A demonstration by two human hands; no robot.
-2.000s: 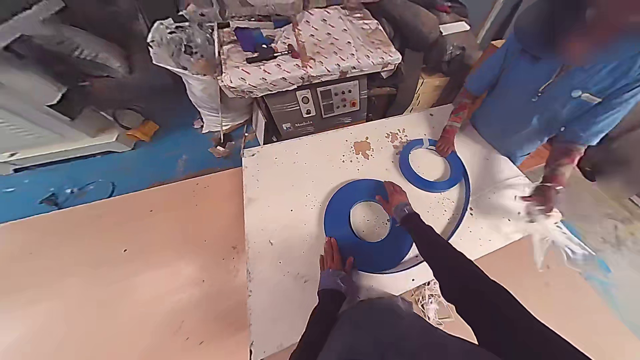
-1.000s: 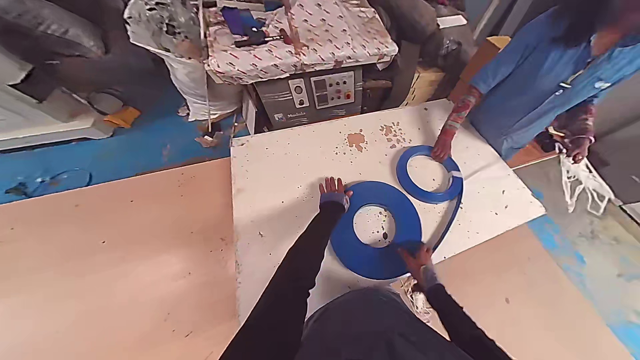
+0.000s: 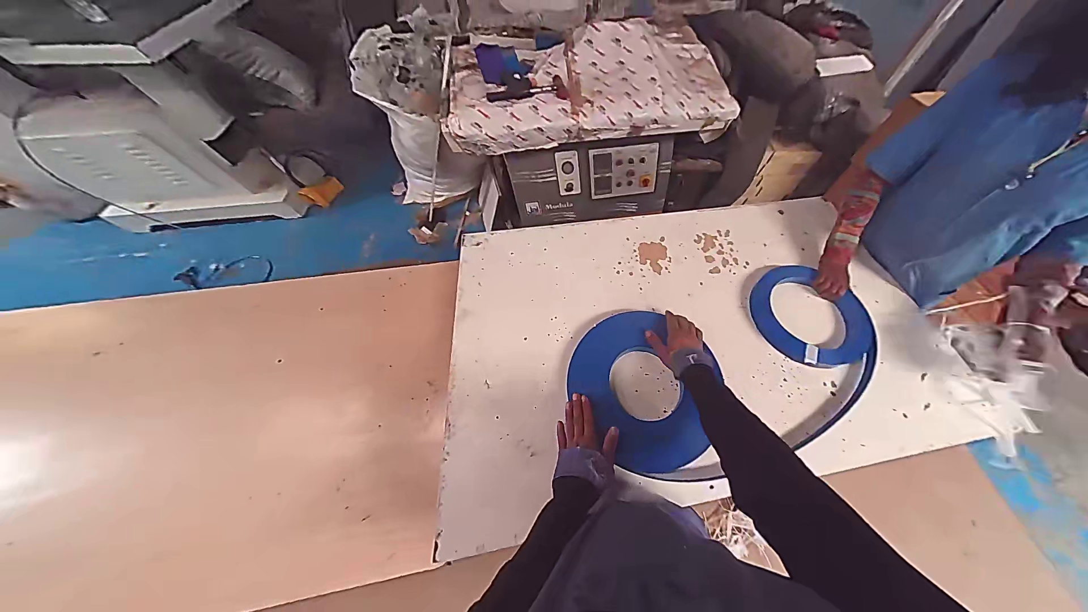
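A large flat roll of blue edge-banding strip (image 3: 650, 446) lies on a worn white board (image 3: 518, 340). My left hand (image 3: 585, 433) rests with spread fingers against its lower left edge. On its upper right part lies my right hand (image 3: 678, 338), palm down. A loose length of the strip (image 3: 850, 404) curves from the large roll around to a smaller blue roll (image 3: 769, 319) at the right. This smaller roll bears a piece of pale tape, and a co-worker's hand (image 3: 833, 276) touches its top edge.
A co-worker in blue (image 3: 960, 187) stands at the right, with pale stringy material by their other arm. Behind the board are a machine with a control panel (image 3: 625, 170) and a white sack (image 3: 433, 157). A broad tan board (image 3: 229, 408) extends to the left.
My left hand has moved from the large roll's upper left edge to its lower left. My right hand has gone from the lower right to the upper right.
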